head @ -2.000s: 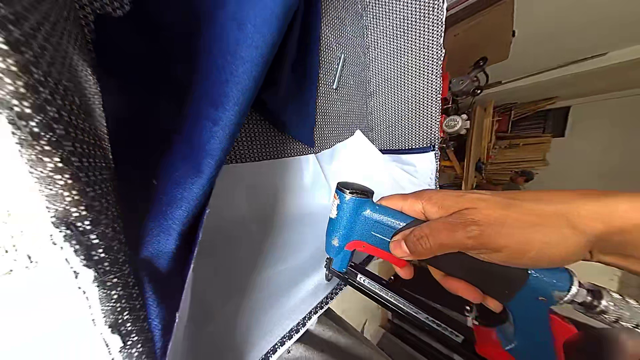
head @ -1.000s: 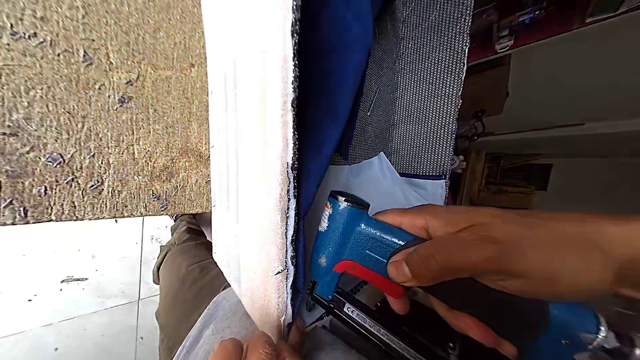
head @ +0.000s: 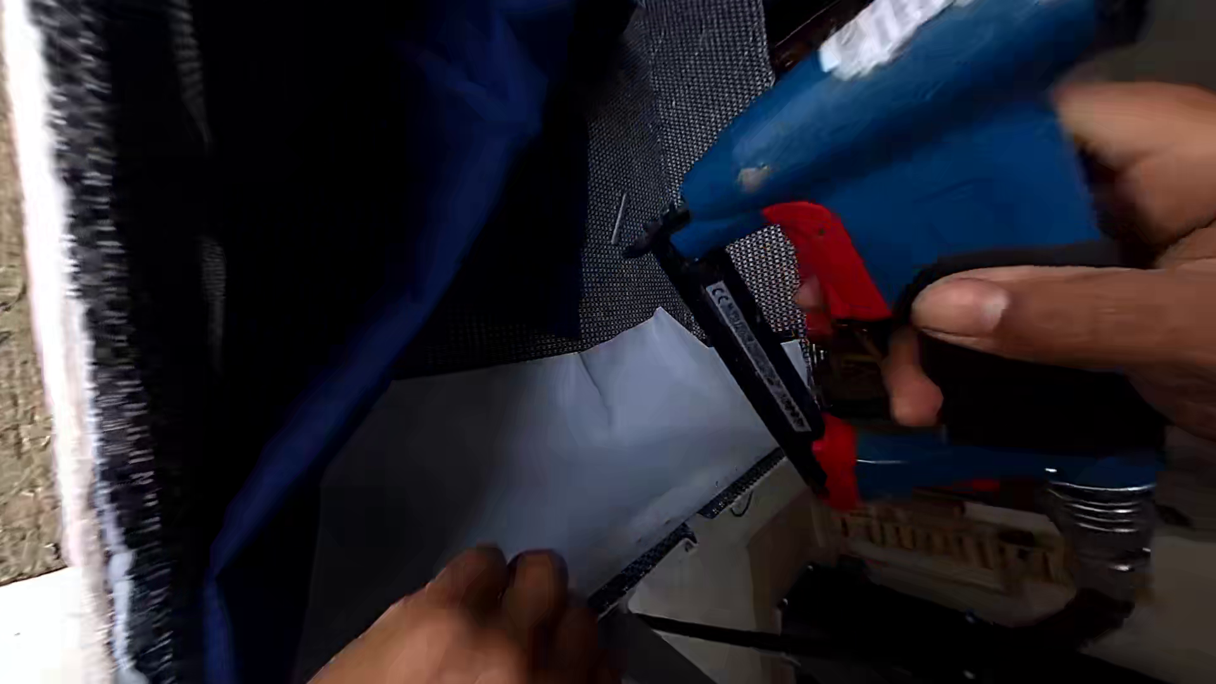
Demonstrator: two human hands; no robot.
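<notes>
My right hand (head: 1073,294) grips a blue pneumatic staple gun (head: 912,142) with a red trigger and a black magazine. The gun's nose points left, over dark woven fabric (head: 665,95) on which a thin strip of staples (head: 618,218) lies. At the bottom, my left hand (head: 494,617) rests with bent fingers at the lower part of a white sheet (head: 532,446); whether it pinches the sheet is unclear. Dark blue fabric (head: 380,323) hangs in folds left of the sheet.
A white-edged panel with black-and-white woven trim (head: 104,380) runs down the left side, with a rough brown board (head: 24,380) beyond it. An air hose fitting (head: 1102,532) joins the gun's handle. Blurred dark objects lie at the lower right.
The staple gun in my right hand has moved up, off the lower edge of the white sheet. My left hand, at the white panel edge one second ago, is now by the sheet. The view has shifted.
</notes>
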